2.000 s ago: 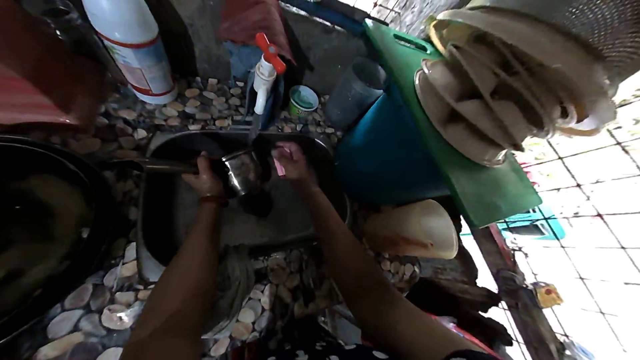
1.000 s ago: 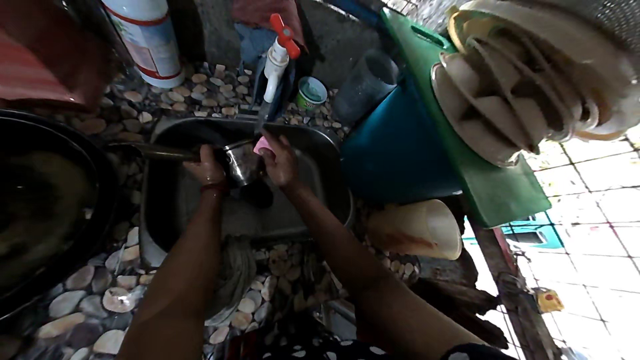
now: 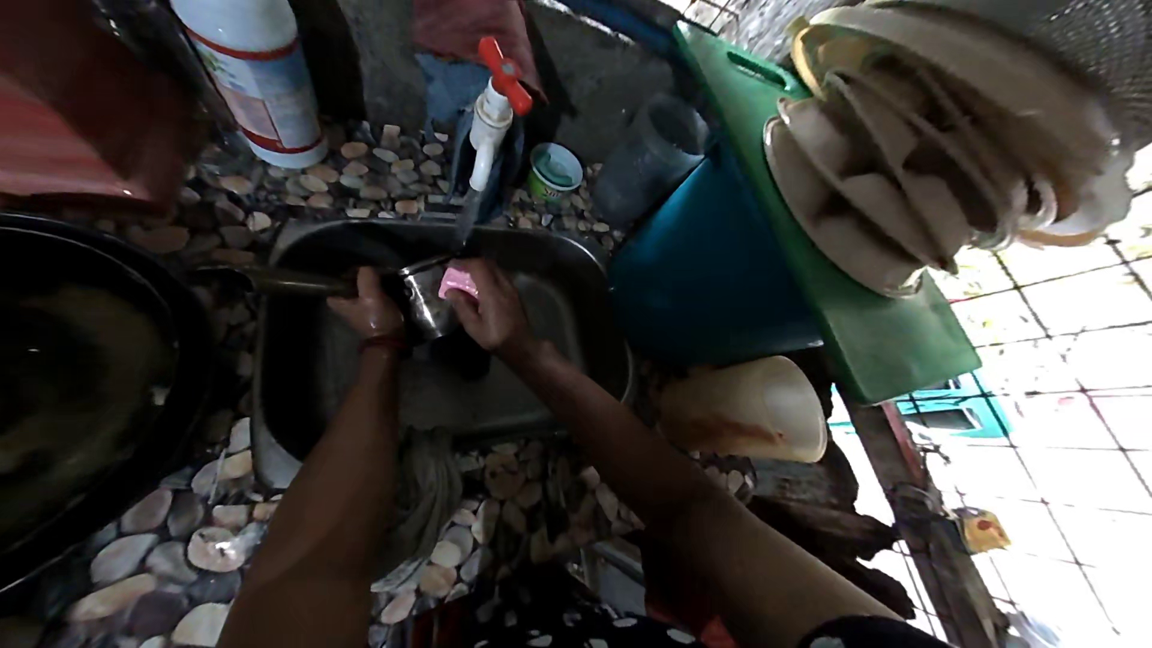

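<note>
My left hand [image 3: 373, 310] grips a small metal saucepan [image 3: 430, 301] where its long handle [image 3: 301, 281] meets the bowl, and holds it tilted over the metal sink [image 3: 531, 405]. My right hand [image 3: 490, 306] presses a pink sponge [image 3: 459, 281] against the pan's right side. Just above the pan is a white tap [image 3: 489, 135] with a red handle [image 3: 505, 76]; water runs from its spout. A grey cloth [image 3: 427, 504] hangs over the sink's front edge. The pan's underside is in shadow.
A large dark basin [image 3: 117, 261] stands left, a white bottle [image 3: 256, 81] behind it. A small tub [image 3: 554, 171] sits beside the tap. At right are a blue container [image 3: 711, 270], a green board [image 3: 900, 346] bearing stacked dishes [image 3: 864, 189], and a stained plastic container [image 3: 747, 409].
The right hand with the pink sponge has moved from beside the pan, two seconds ago, onto its side. The left hand keeps its grip on the pan.
</note>
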